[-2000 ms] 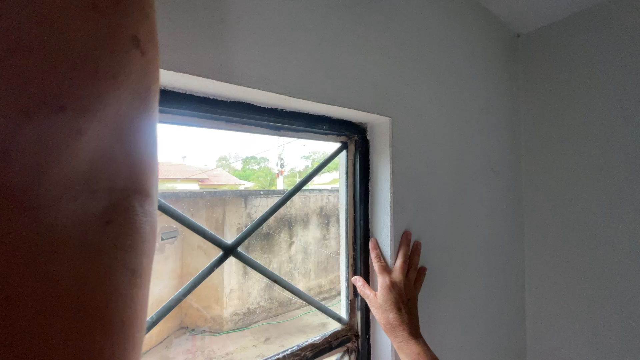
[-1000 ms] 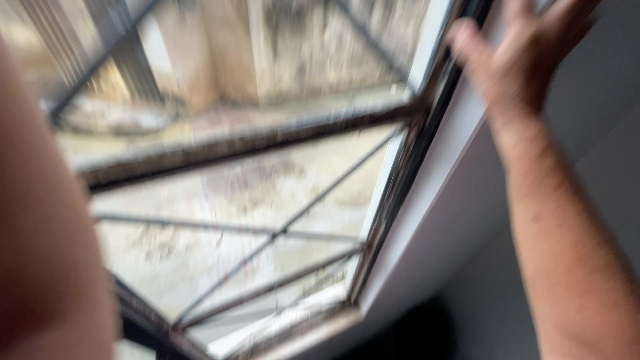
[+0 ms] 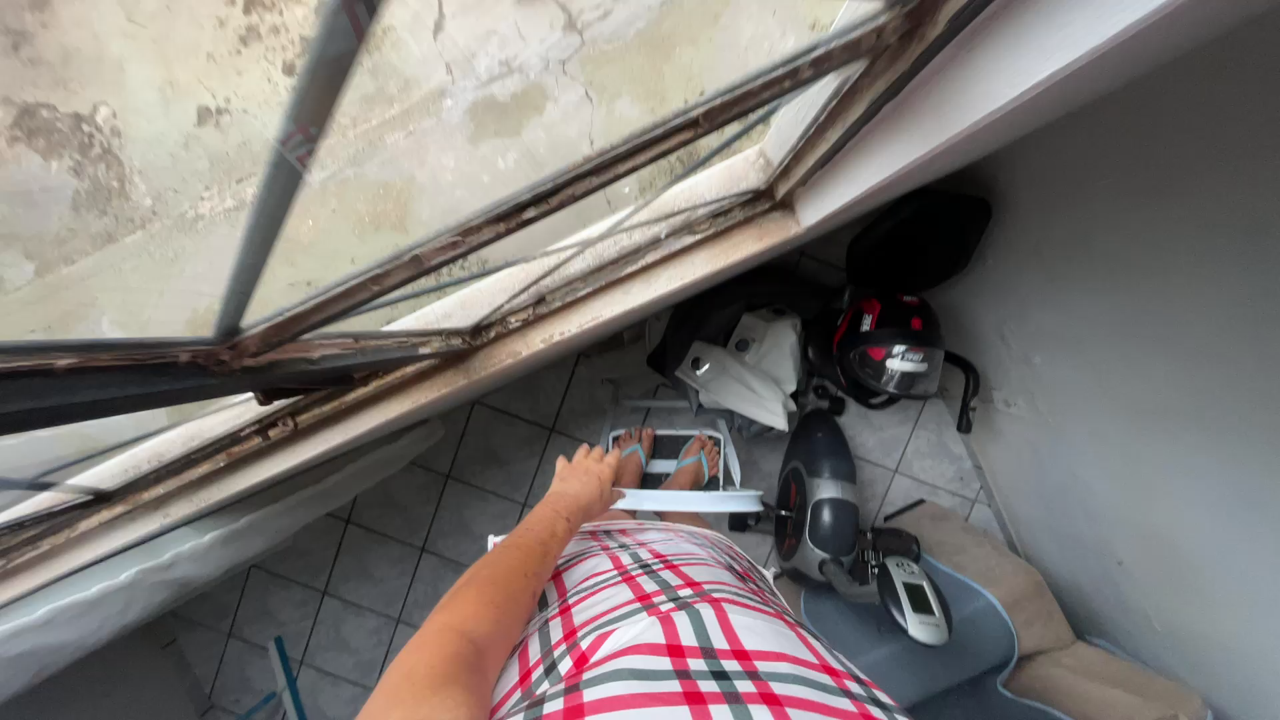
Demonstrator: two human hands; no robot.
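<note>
My left hand [image 3: 585, 478] is low in the middle of the view, at the left end of the white top rail [image 3: 690, 500] of a stepladder. Its fingers are slightly bent; whether they grip the rail cannot be told. Out of view is my right hand. My feet [image 3: 665, 458], in light blue flip-flops, stand on a step of the ladder. Above and to the left is a metal-framed window [image 3: 560, 205] with rusty, peeling bars, and below it runs the sill [image 3: 620, 290].
Right of the ladder stand an exercise bike [image 3: 820, 500] with a console [image 3: 912, 600], a black and red helmet [image 3: 890, 350] and pale bags [image 3: 745, 370]. Beige and blue-grey cloth [image 3: 1010, 600] lies by the grey wall [image 3: 1130, 380]. Grey floor tiles [image 3: 390, 540] show on the left.
The view has swung down from the window to the floor. My right hand, earlier spread at the window's right edge, has left the view. My left hand now shows by the ladder rail.
</note>
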